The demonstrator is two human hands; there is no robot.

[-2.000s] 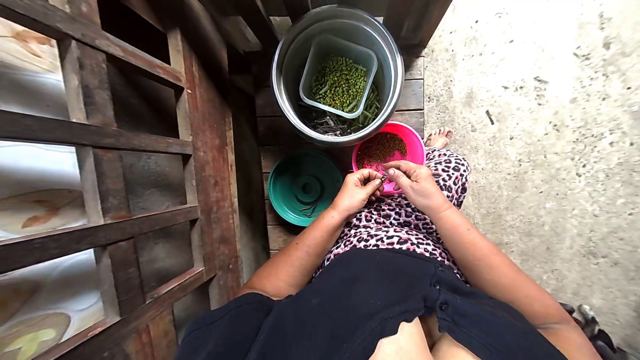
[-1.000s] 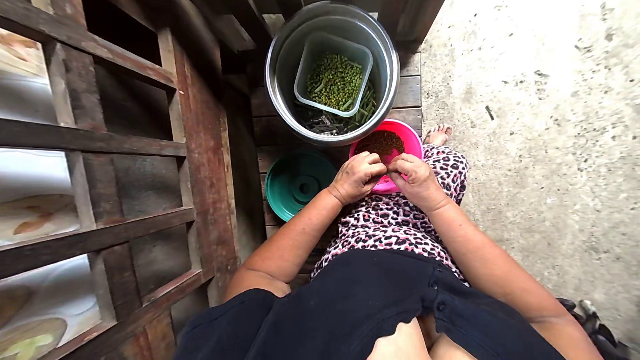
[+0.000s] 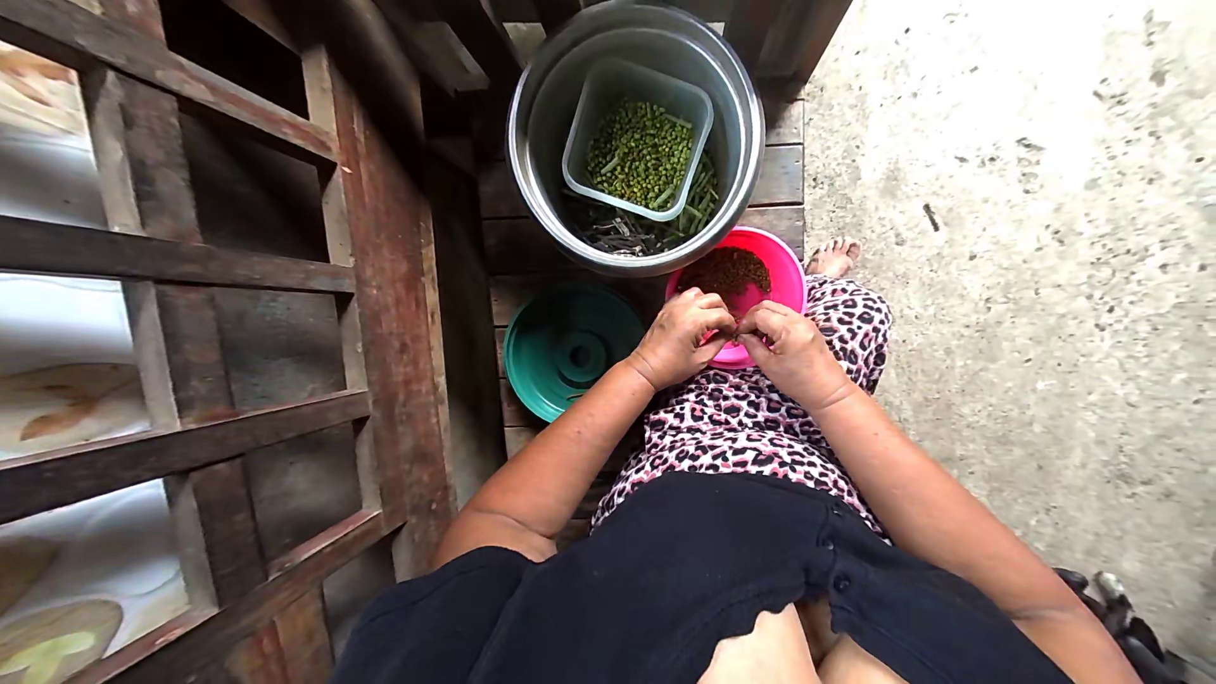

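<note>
Over the near part of a pink plastic bowl (image 3: 790, 275), my left hand (image 3: 686, 334) and my right hand (image 3: 790, 350) meet at the fingertips. A small dark thing seems pinched between them, too hidden to name. Small brown seeds or beans (image 3: 736, 274) lie in the bowl. Behind it stands a large metal pot (image 3: 524, 152) holding a clear square plastic container (image 3: 705, 114) with green beans or peas (image 3: 641, 147). Green pods (image 3: 701, 199) and dark, dry-looking scraps (image 3: 617, 233) lie beneath that container.
A round green plastic basin (image 3: 537, 366) sits left of my hands on wooden slats (image 3: 781, 176). Wooden lattice railing (image 3: 394, 285) runs along the left. My legs in patterned trousers (image 3: 750, 427) are below the bowl, with concrete floor (image 3: 997, 285) at right. Dark objects lie at the lower right.
My hands stay together over the pink bowl, with small shifts of the fingers. The containers have not plainly moved.
</note>
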